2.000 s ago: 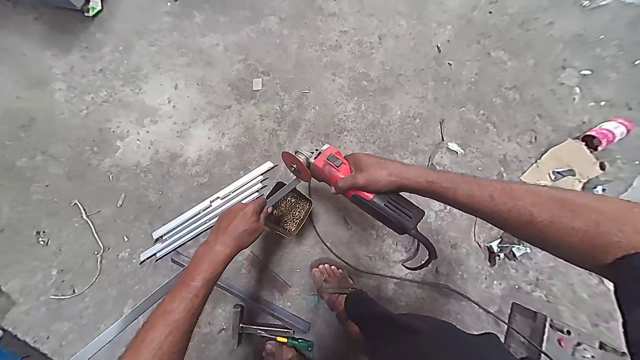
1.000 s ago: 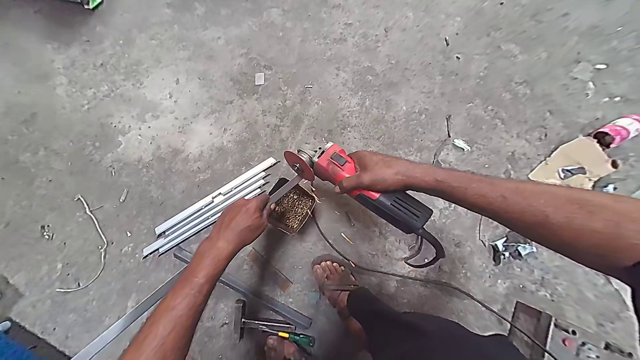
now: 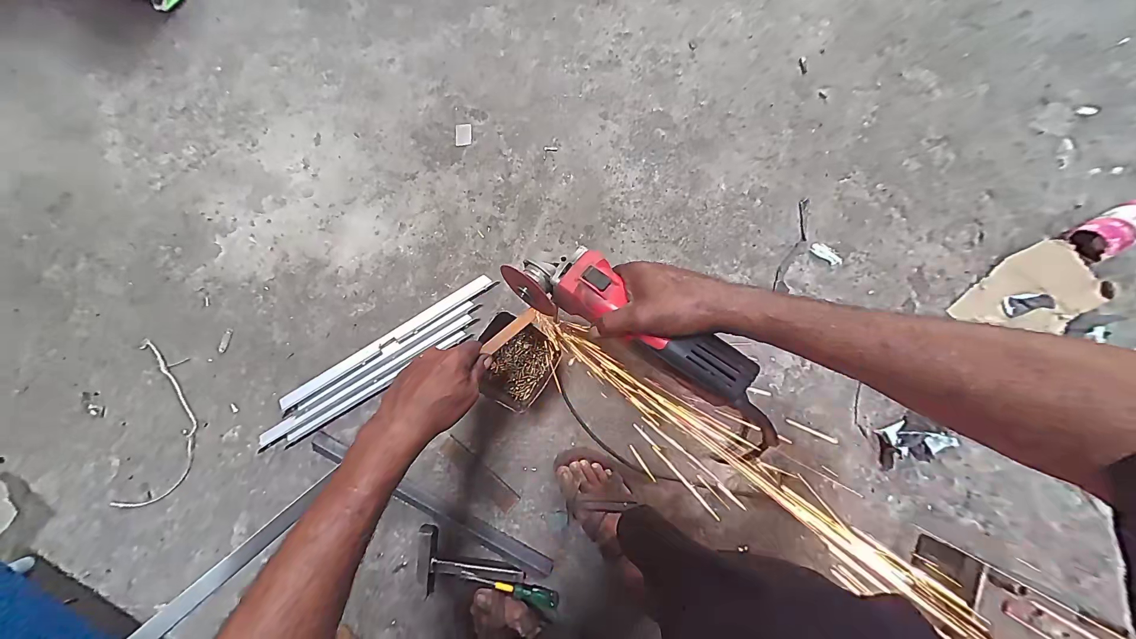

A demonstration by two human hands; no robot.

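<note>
My right hand (image 3: pixel 661 300) is closed around the body of a red and black angle grinder (image 3: pixel 590 282). Its thin reddish disc (image 3: pixel 525 290) meets the end of a flat metal strip (image 3: pixel 508 333), and a stream of sparks (image 3: pixel 674 413) flies down to the right. The other end of that strip is pinched in my left hand (image 3: pixel 437 383). Under the strip sits an open container of small brass-coloured screws (image 3: pixel 522 368). Pale metal bars (image 3: pixel 382 355) lie side by side on the floor, left of the container.
A hammer (image 3: pixel 429 559) and a green-handled screwdriver (image 3: pixel 534 595) lie by my feet (image 3: pixel 596 493). Longer metal bars (image 3: pixel 235 559) stretch along the lower left. The grinder's cord (image 3: pixel 581 424) loops over the concrete floor. Torn cardboard (image 3: pixel 1029 284) lies at right, a metal object (image 3: pixel 1021 590) at lower right.
Sparks now stream from where the disc meets the strip; neither earlier frame shows any. Both hands keep their grips and have hardly moved.
</note>
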